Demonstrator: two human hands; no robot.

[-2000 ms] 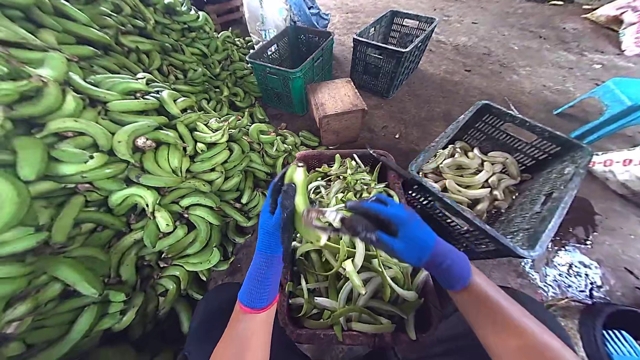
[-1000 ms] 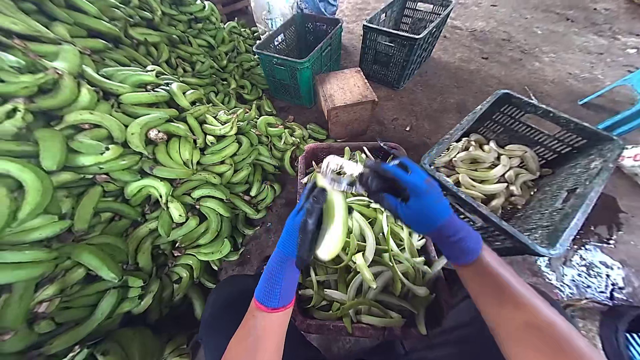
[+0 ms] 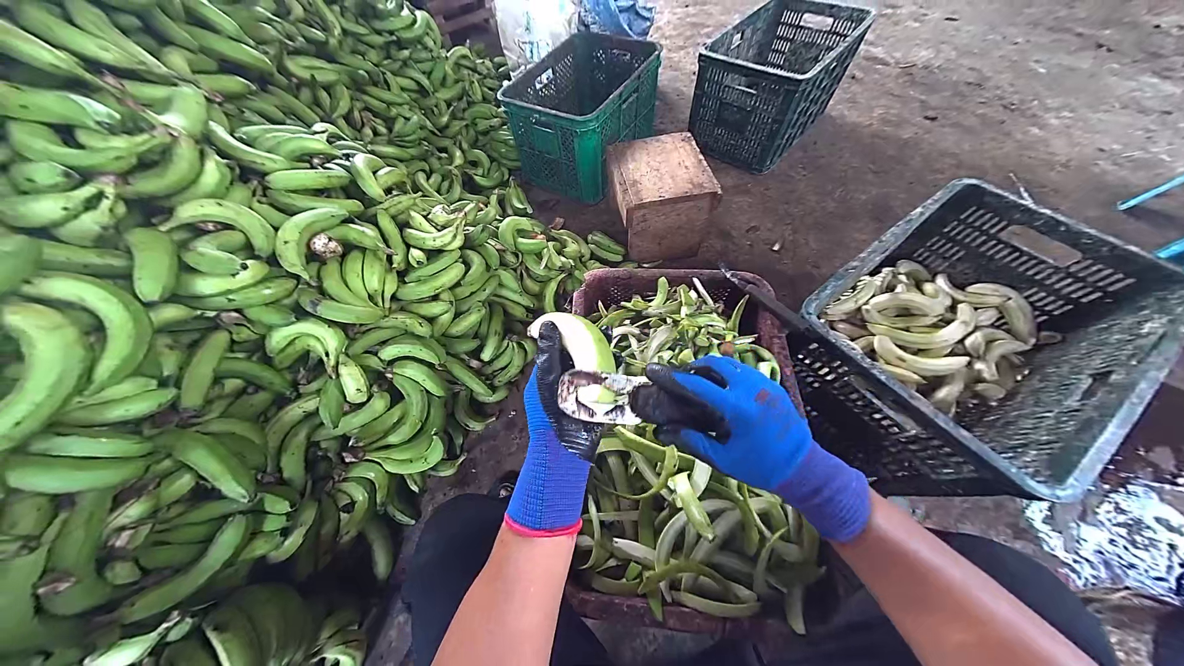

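My left hand [image 3: 559, 425], in a blue glove with a black palm, holds a partly peeled green plantain [image 3: 581, 342], its pale flesh showing at the upper end. In my right hand [image 3: 731, 421], gloved alike, is a short peeling tool with a stained flat blade [image 3: 597, 398], lying against the lower part of the plantain. Under both hands stands a reddish-brown crate [image 3: 786, 356] full of green peel strips [image 3: 712, 536]. The handle of the tool is hidden in my right fingers.
Unpeeled plantains [image 3: 370, 277] are heaped on the left. At right, a tilted black crate [image 3: 925, 453] holds peeled plantains [image 3: 934, 333]. A knife [image 3: 763, 298] lies across the peel crate's far right edge. Beyond are a wooden block [image 3: 664, 194], a green crate [image 3: 583, 116] and another dark crate [image 3: 777, 83].
More pale flesh shows on the plantain than two seconds ago. The tool has moved from the plantain's upper end, one second ago, down to its lower part.
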